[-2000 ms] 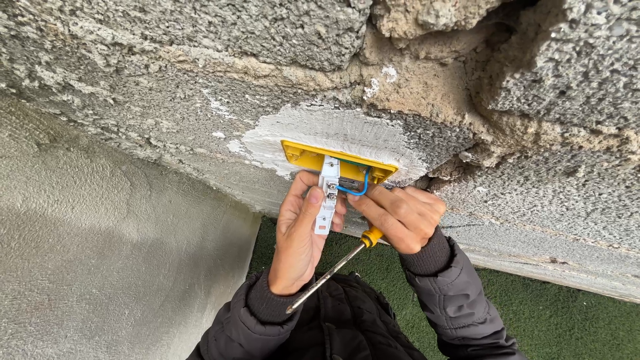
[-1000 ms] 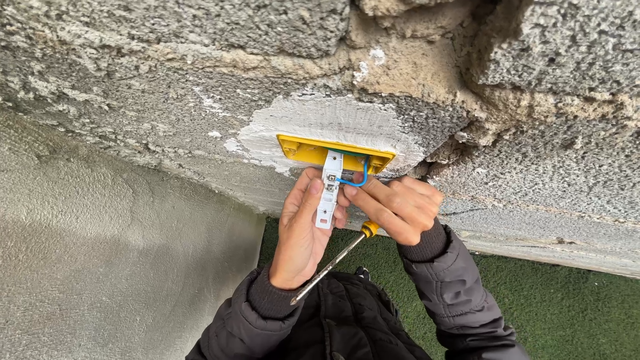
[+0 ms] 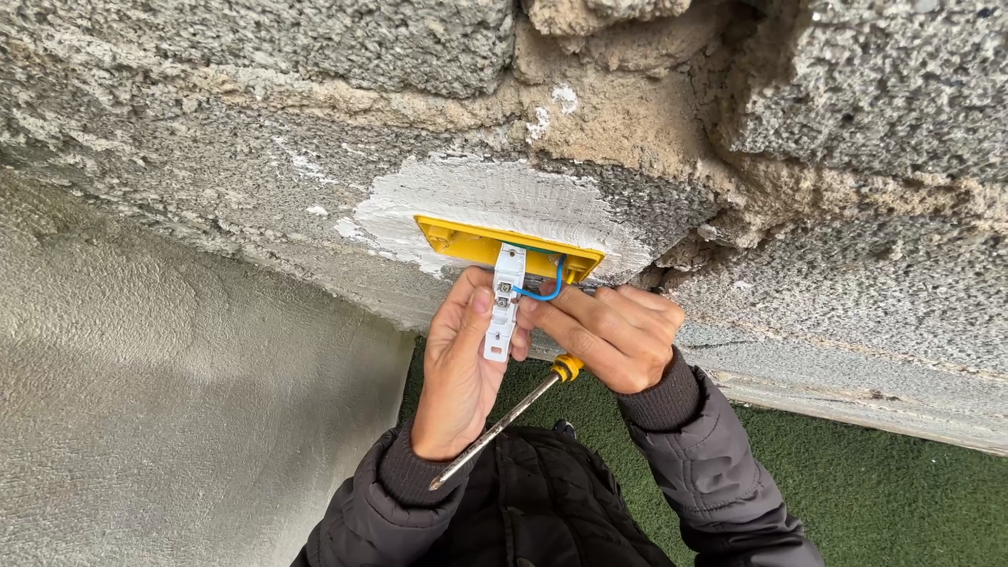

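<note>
My left hand [image 3: 465, 354] pinches a white plastic electrical module [image 3: 505, 311], upright in front of a yellow wall box [image 3: 472, 248]. Screw terminals show on the module's face. A blue wire [image 3: 557, 276] curves out of the box to one terminal. My right hand [image 3: 618, 331] has its fingertips beside the module and the blue wire. It also holds a screwdriver [image 3: 504, 425] whose yellow handle is mostly hidden under the palm; the shaft slants down to the left, its tip over my left cuff. A green wire [image 3: 535, 249] shows partly inside the box.
White plaster [image 3: 488, 193] surrounds the box on a rough block wall [image 3: 276, 157]. A deep broken gap [image 3: 724, 118] runs through the blocks at upper right. A smooth rendered wall [image 3: 157, 378] stands at the left. Green artificial turf [image 3: 850, 472] covers the ground below.
Since two seconds ago the module has turned so that its terminal face shows more squarely. My right fingertips remain near the blue wire, with the screwdriver still in that hand.
</note>
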